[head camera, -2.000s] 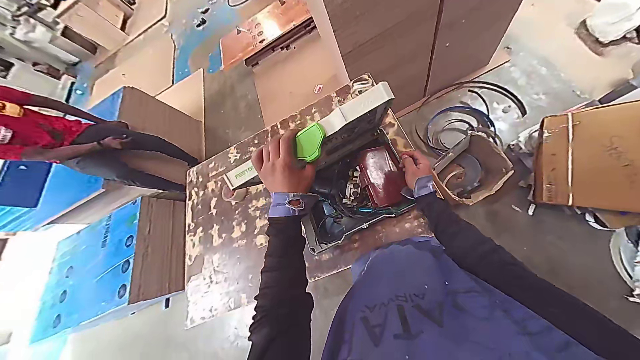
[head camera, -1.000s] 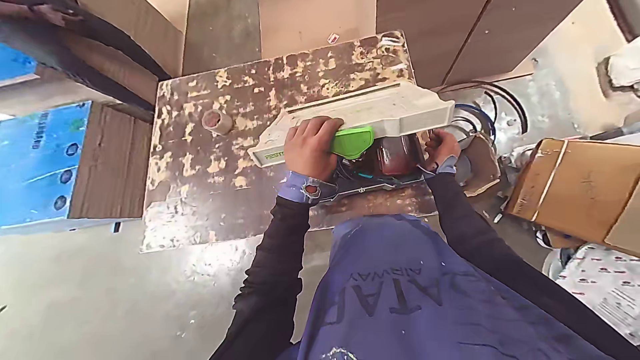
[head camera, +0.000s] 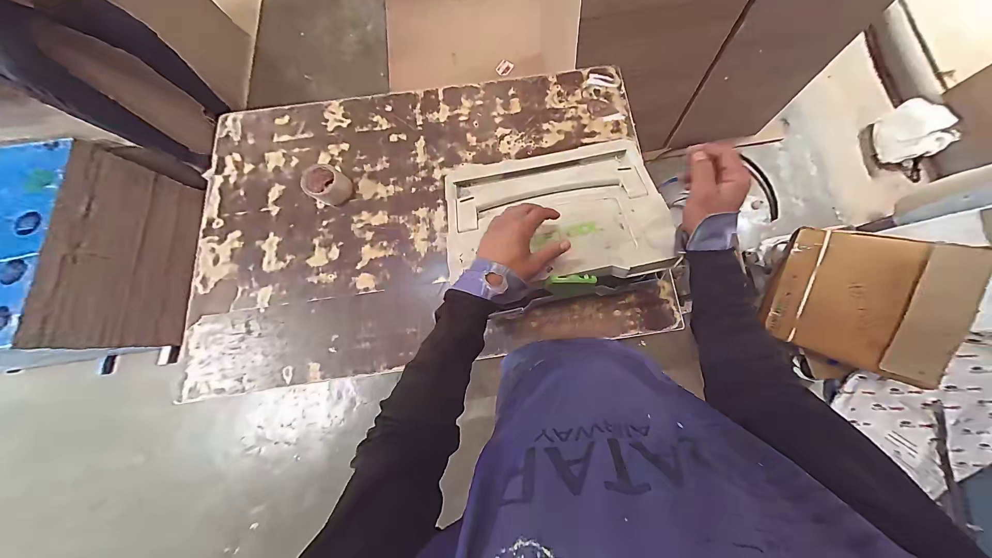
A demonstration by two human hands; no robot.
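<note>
A plastic tool case with a pale lid [head camera: 573, 201] lies on the paint-worn table, its lid lowered over the dark lower part. At its front edge a green latch [head camera: 572, 279] shows. My left hand [head camera: 521, 242] rests on the lid's left front part, fingers spread. Beyond the case's right edge, my right hand [head camera: 714, 182] is raised with curled fingers, slightly blurred; whether it holds anything small cannot be told. The lid hides the contents of the case.
On the left half of the worn table [head camera: 372, 333] stands a small roll or cup [head camera: 327, 184]. A cardboard box [head camera: 860, 298] is at the right, near coiled strips on the floor. Brown panels [head camera: 674, 70] stand behind the table. A person's legs [head camera: 116, 70] are at upper left.
The case lid has come down over the red and dark contents seen earlier. My left hand has moved from the green latch onto the lid, and my right hand has left the case's side.
</note>
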